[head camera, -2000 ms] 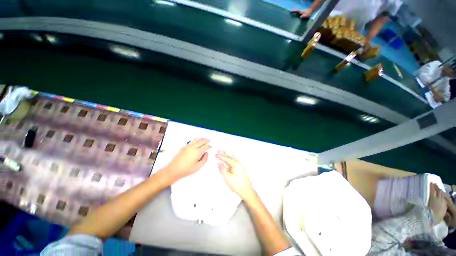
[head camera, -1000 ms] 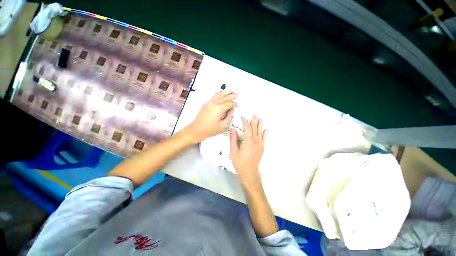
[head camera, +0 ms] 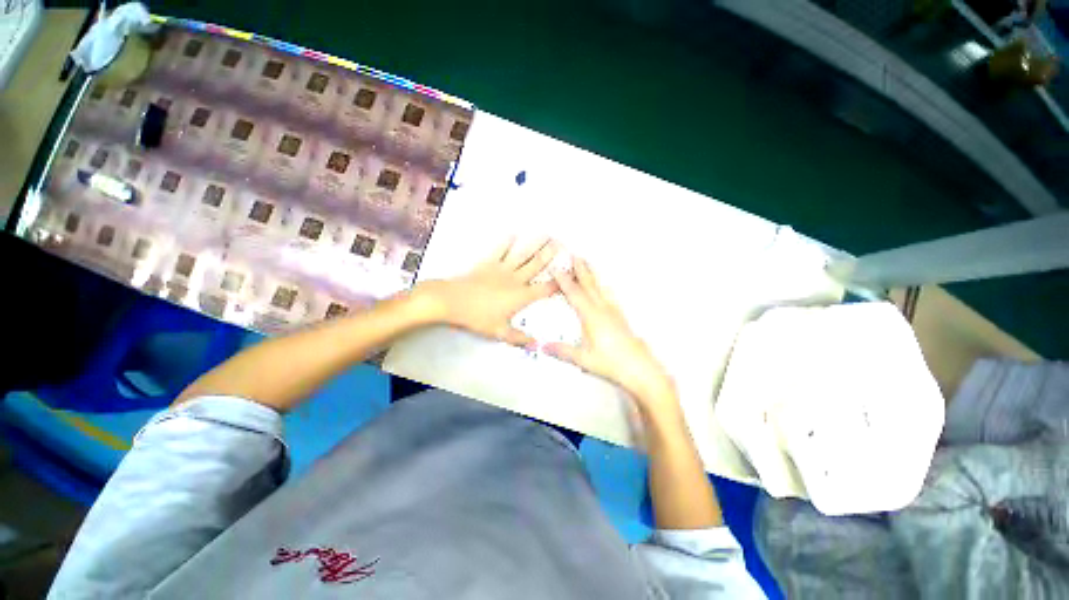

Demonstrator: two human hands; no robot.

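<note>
A white cover (head camera: 549,319) lies on the white worktop sheet (head camera: 656,223) in front of me, mostly hidden under my hands. My left hand (head camera: 495,295) lies flat on its left part with the fingers spread. My right hand (head camera: 596,326) lies flat on its right part, fingers apart. The fingertips of both hands come close together at the top, and the thumbs nearly meet near the cover's lower edge. Both hands press or rest on it and grip nothing that I can see.
A stack of white covers (head camera: 830,404) stands at the right. A printed sheet (head camera: 252,176) covers the left, with a black object (head camera: 152,124) and a marker or tube (head camera: 108,185). A grey post (head camera: 961,258) and green conveyor (head camera: 563,70) lie beyond. Another person's sleeve (head camera: 1008,410) is at right.
My view has turned down from the far belt. My hands have moved slightly nearer to my body and spread flatter over the cover, with thumbs now close together.
</note>
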